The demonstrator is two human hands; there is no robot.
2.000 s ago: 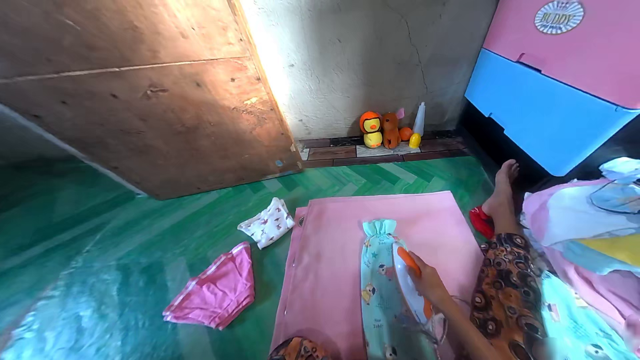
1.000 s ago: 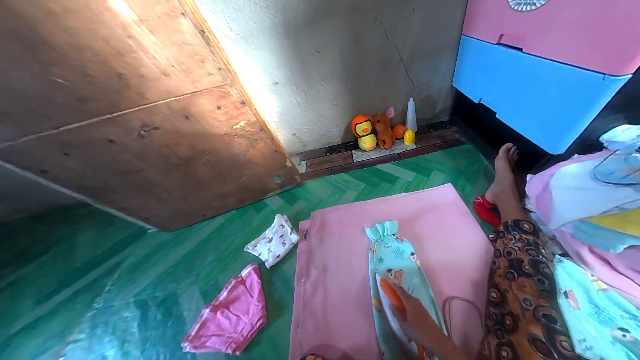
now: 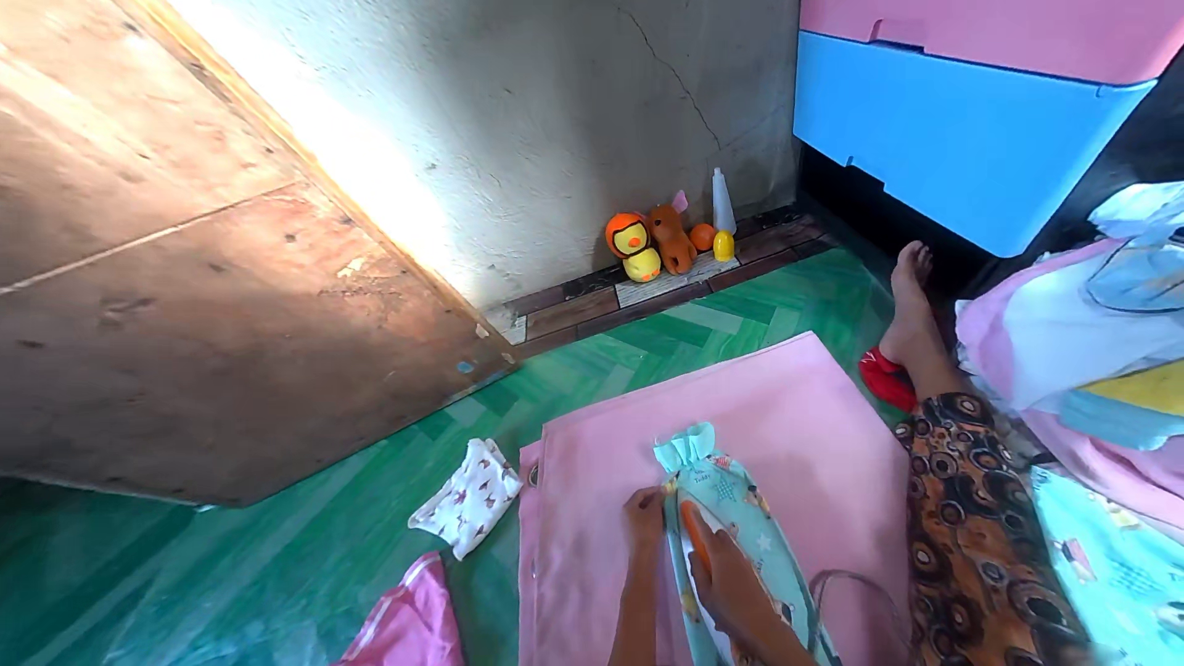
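Note:
My right hand (image 3: 731, 578) grips the orange handle of a clothes iron (image 3: 694, 536), which rests on a folded mint-green printed garment (image 3: 763, 536) with a ruffled end. At the garment's left edge, near the ruffle, my left hand (image 3: 647, 509) touches the cloth, its fingers bent; whether they pinch it is hard to tell. Both the garment and the iron lie on a folded pink cloth (image 3: 592, 462) on the green floor. The iron's cord (image 3: 860, 578) curves to the right of the garment. My right hand hides part of the iron.
White printed underwear (image 3: 470, 499) and pink underwear (image 3: 407, 620) lie left on the floor. A wooden panel (image 3: 231, 351) stands left. Small toys (image 3: 672, 240) sit by the wall. My leg (image 3: 971, 518) extends along the right, beside a clothes pile (image 3: 1082, 324) and blue drawer (image 3: 962, 139).
My left hand has come into view at the garment's left edge. My right hand keeps hold of the iron, which now sits toward the garment's left side. The view has shifted.

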